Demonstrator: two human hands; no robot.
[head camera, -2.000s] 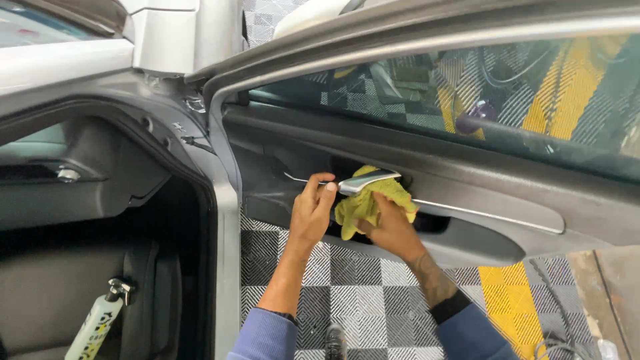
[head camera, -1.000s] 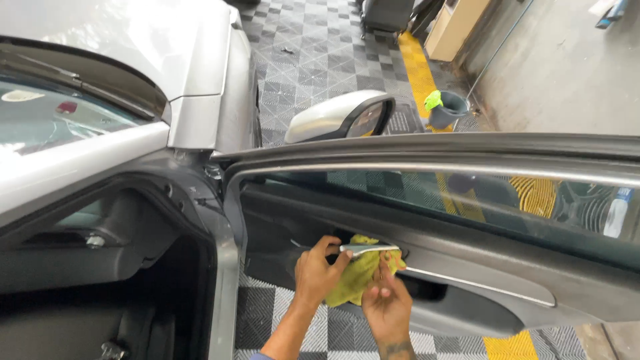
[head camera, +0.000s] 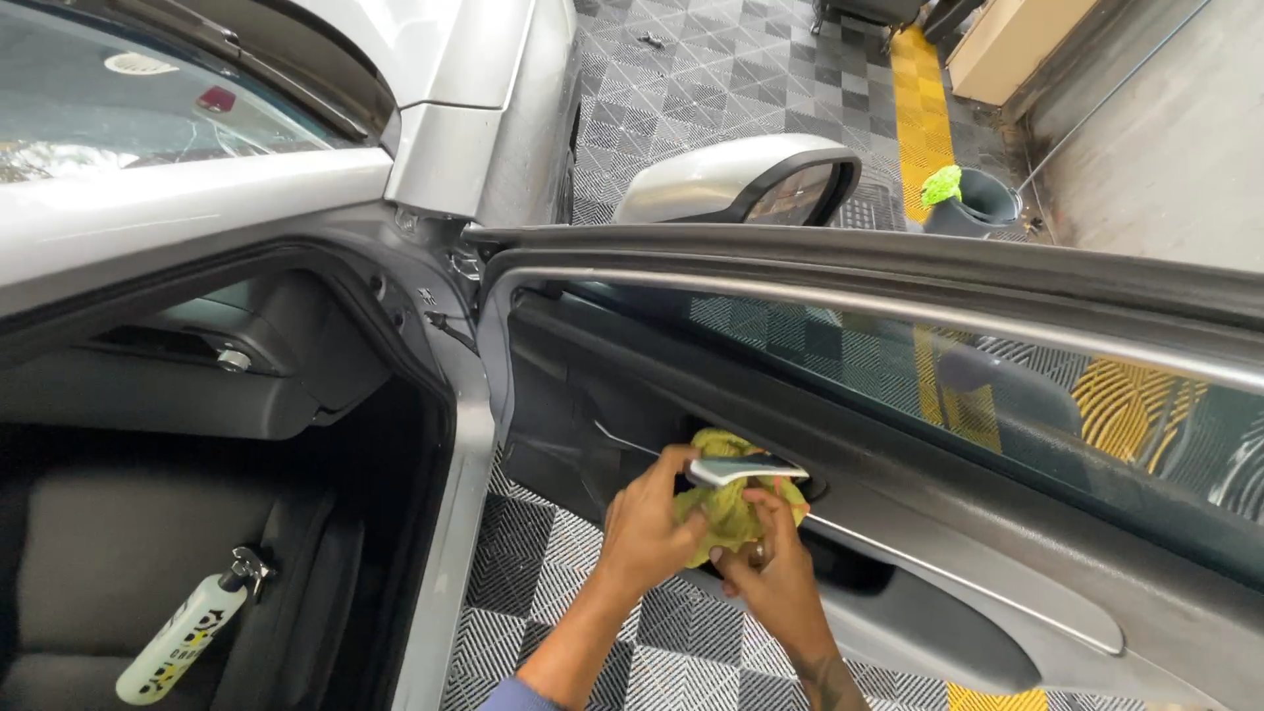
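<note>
A yellow-green cloth (head camera: 733, 518) is bunched behind and below the silver inner door handle (head camera: 746, 468) of an open car door. My left hand (head camera: 652, 518) has its fingers at the handle's left end, beside the cloth; whether it grips the handle is unclear. With its fingertips on the cloth's lower right part, my right hand (head camera: 775, 563) holds it just under the handle. The door panel (head camera: 948, 504) surrounds both hands, and a thin bright trim strip runs right from the handle.
A spray bottle (head camera: 183, 637) lies on the dark car seat (head camera: 128, 553) at left. Beyond the door frame (head camera: 889, 257) are the side mirror (head camera: 741, 183) and a dark bucket (head camera: 978, 209) with a bright green cloth (head camera: 941, 186) on its rim. Checkered tiles (head camera: 681, 632) cover the floor.
Since two seconds ago, my left hand remains near the handle's left end, while my right hand has shifted from the cloth's right side to its lower part. The view has tilted up from then.
</note>
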